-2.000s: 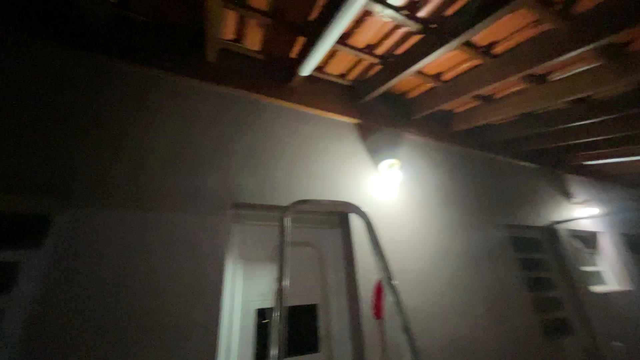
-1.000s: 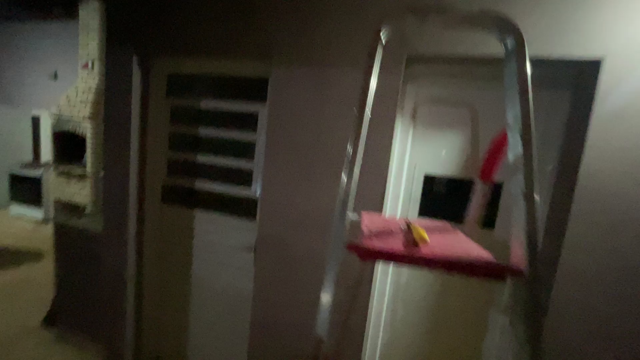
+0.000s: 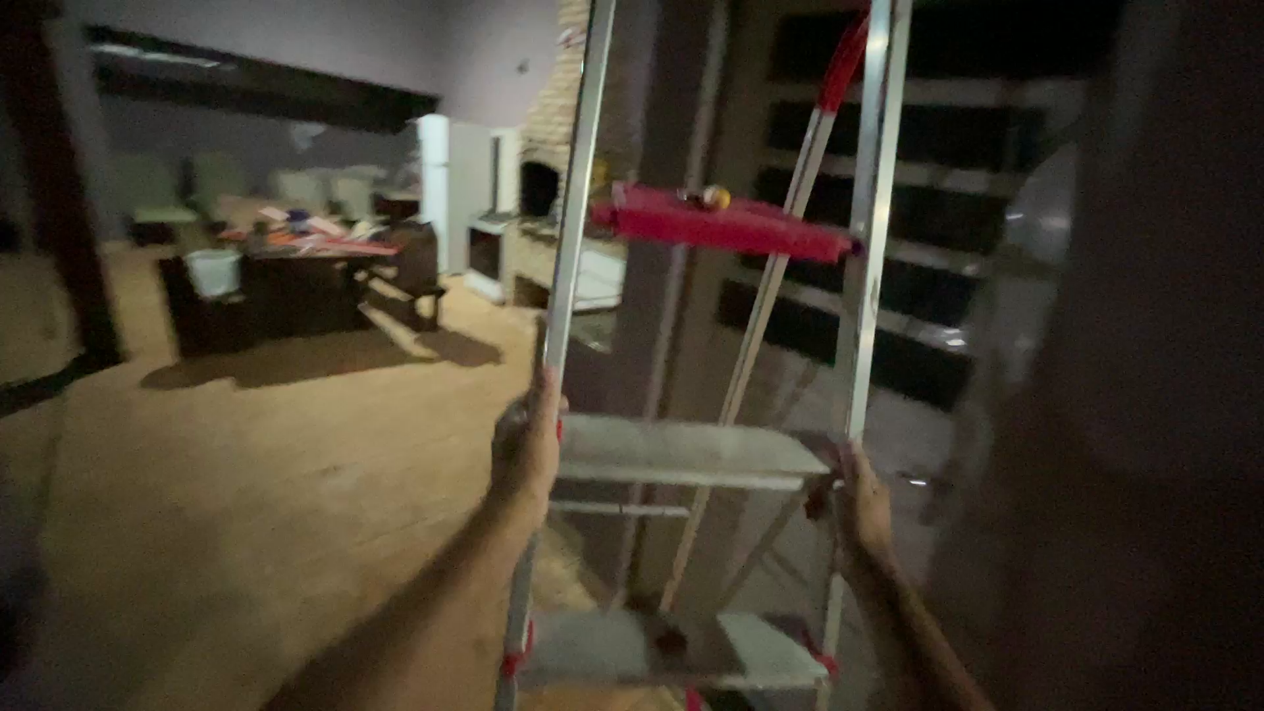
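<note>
A metal stepladder (image 3: 691, 449) stands upright in front of me, with flat steps and a red tray (image 3: 731, 229) near its top. On the tray lies a small tool with a yellow part (image 3: 715, 197); its kind is too blurred to tell. My left hand (image 3: 528, 439) grips the left side rail at the height of a step. My right hand (image 3: 864, 499) is closed around the right rail, slightly lower, beside the same step. A red sleeve (image 3: 844, 64) covers part of a slanting tube behind the right rail.
A louvred door (image 3: 889, 227) and a dark wall are close behind the ladder on the right. At the back left, a cluttered table (image 3: 267, 296) bears a white bucket (image 3: 213, 274). Farther back are a brick barbecue (image 3: 553, 128), a white refrigerator (image 3: 433, 193) and chairs. A dark post (image 3: 74, 197) rises at far left.
The view has swung left and down from the roof and lamp. Both my hands, unseen before, now hold the ladder's rails. The ladder now appears before the louvred door rather than the white one.
</note>
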